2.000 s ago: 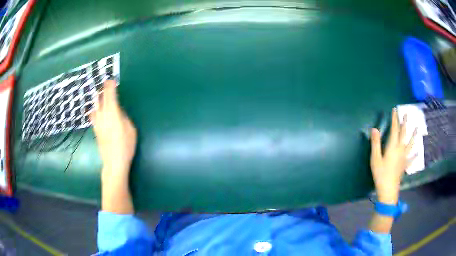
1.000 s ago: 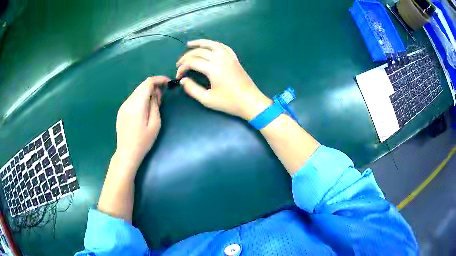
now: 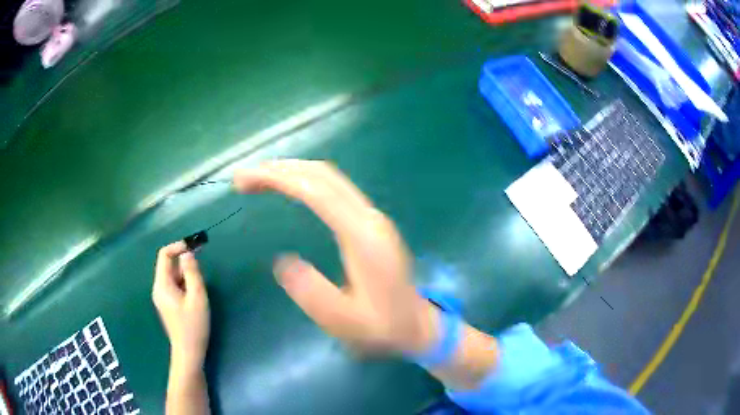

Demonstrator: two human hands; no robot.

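Note:
My left hand (image 3: pixel 184 296) pinches a small black piece (image 3: pixel 196 240) between thumb and fingers, above the green mat. A hair-thin dark wire runs from the piece up and to the right. My right hand (image 3: pixel 357 267) is to the right of it, blurred, with thumb and fingers spread and nothing seen in it. A white sheet with rows of black rectangles (image 3: pixel 77 377) lies at the lower left, cut off by the edge. A second such sheet (image 3: pixel 608 174), with a bare white part, lies at the right.
A blue parts bin (image 3: pixel 527 105) with small whitish bits touches the right sheet. Behind it are a thin rod (image 3: pixel 568 73), tape rolls (image 3: pixel 588 44) and a large blue tray (image 3: pixel 661 81). A red-edged panel (image 3: pixel 527 10) is at the top. A pink object (image 3: pixel 40 28) is top left.
My right hand has come away from the black piece and opened. My left hand still holds the piece. The view has turned, so the bin and right sheet appear further left and lower.

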